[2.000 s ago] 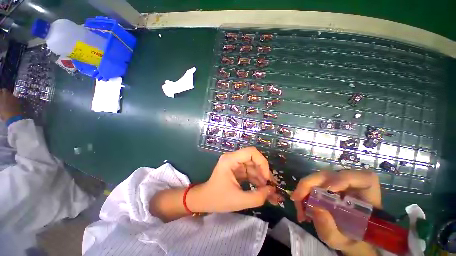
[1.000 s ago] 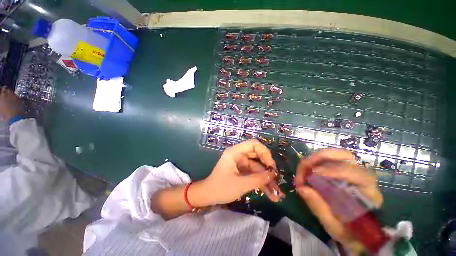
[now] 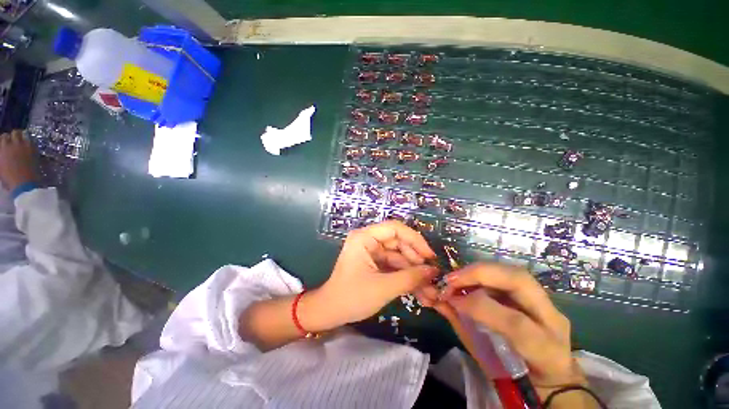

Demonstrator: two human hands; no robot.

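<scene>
My left hand point(image 3: 372, 275) pinches a small dark component point(image 3: 436, 265) between thumb and fingers, below the tray's lower left part. My right hand point(image 3: 511, 315) has its fingertips at the component, touching or nearly touching my left fingertips. It also holds the red and clear handheld tool point(image 3: 495, 351) against the palm, its red end pointing down. The clear blister tray point(image 3: 495, 104) lies above my hands, with rows of small coppery components point(image 3: 389, 97) on its left and loose darker ones point(image 3: 598, 217) on its right. Small white pieces point(image 3: 409, 303) lie under my hands.
A blue bin point(image 3: 188, 76) holds a leaning white bottle point(image 3: 108, 60) at upper left. A white paper square point(image 3: 173, 150) and a crumpled tissue point(image 3: 289, 133) lie between bin and tray. Another person's hand point(image 3: 16, 160) and white sleeve point(image 3: 56, 256) are at far left.
My right hand has come back left to the component after being held apart. The tool has swung from pointing right to pointing down. The other person's hand has shifted slightly.
</scene>
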